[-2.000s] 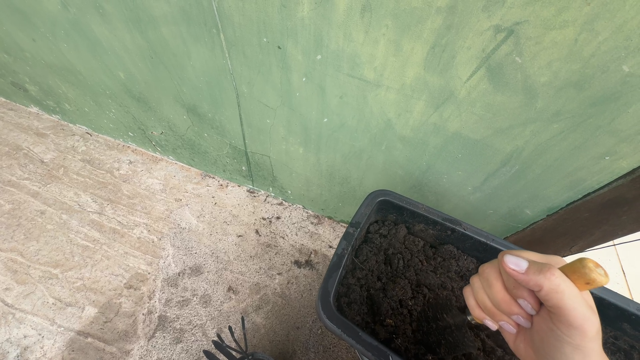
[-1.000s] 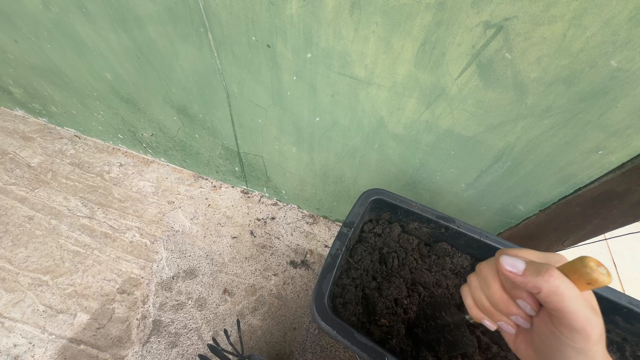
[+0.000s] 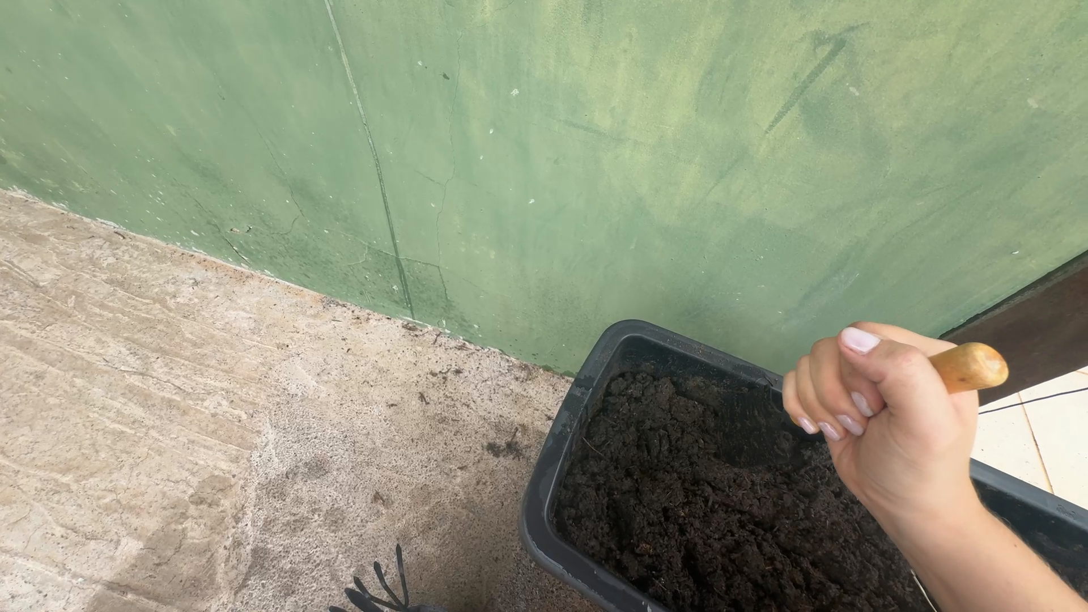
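Note:
A black plastic planter (image 3: 552, 476) at the lower right holds dark, crumbly soil (image 3: 680, 501). Above the soil, near the planter's far long side, my right hand (image 3: 892, 416) is closed around the wooden handle (image 3: 973, 367) of a garden tool. The rounded end of the handle sticks out past the thumb, toward the right. A dark, flat part of the tool, seen below the fist, reaches down to the soil at the far wall. My left hand is out of the picture.
Behind the planter stands a green painted wall (image 3: 510, 170). A rough concrete floor (image 3: 170, 408) with soil crumbs spreads left. At the bottom edge lie the black tines of a hand rake (image 3: 387, 591). Light tiles (image 3: 1050, 433) and a dark brown board (image 3: 1041, 319) are at the right.
My right hand has risen a little toward the planter's far side, with the wooden handle in it. More of the tool's dark part shows below the fist.

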